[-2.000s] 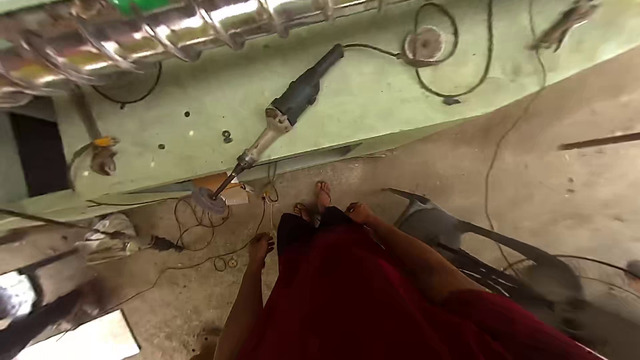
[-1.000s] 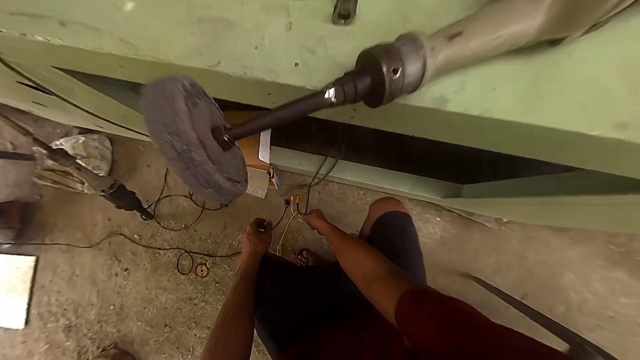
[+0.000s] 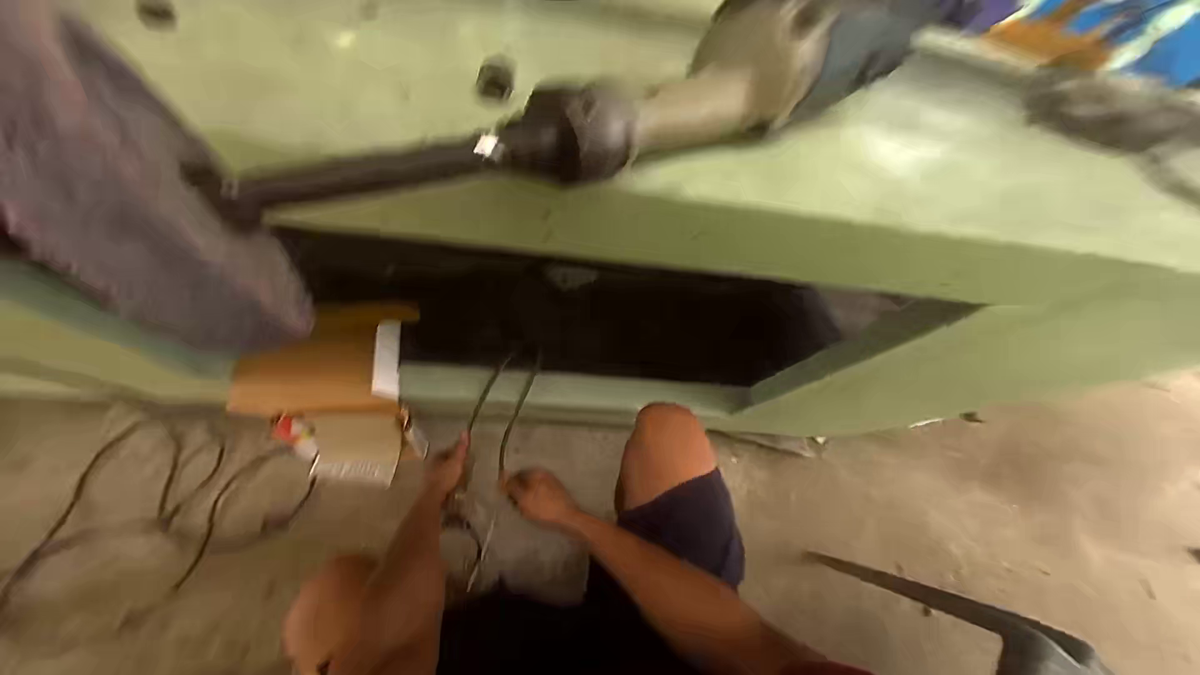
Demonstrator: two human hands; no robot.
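Note:
My left hand (image 3: 448,469) is closed around a dark electrical cable (image 3: 486,398) near the floor. Beside it, my right hand (image 3: 539,495) grips a second dark cable (image 3: 517,412). Both cables run up over the lower edge of an opening in the green metal bench (image 3: 844,234). More thin wires (image 3: 480,548) hang below and between the hands. Above them, a power grinder (image 3: 694,108) with a long spindle lies on the bench top. Its grey buffing wheel (image 3: 141,206) overhangs the edge at left. The view is blurred, so the fingertips are unclear.
An open cardboard box (image 3: 314,375) sits at the bench opening, left of my hands. Loose cables (image 3: 211,525) curl on the concrete floor at left. A dark chair part (image 3: 937,595) stands at lower right. Blue and orange material (image 3: 1106,37) lies at upper right.
I have gone from standing to crouching, and the view has come down close to the bench. My hands, apart and low two seconds ago, are now close together on the cables.

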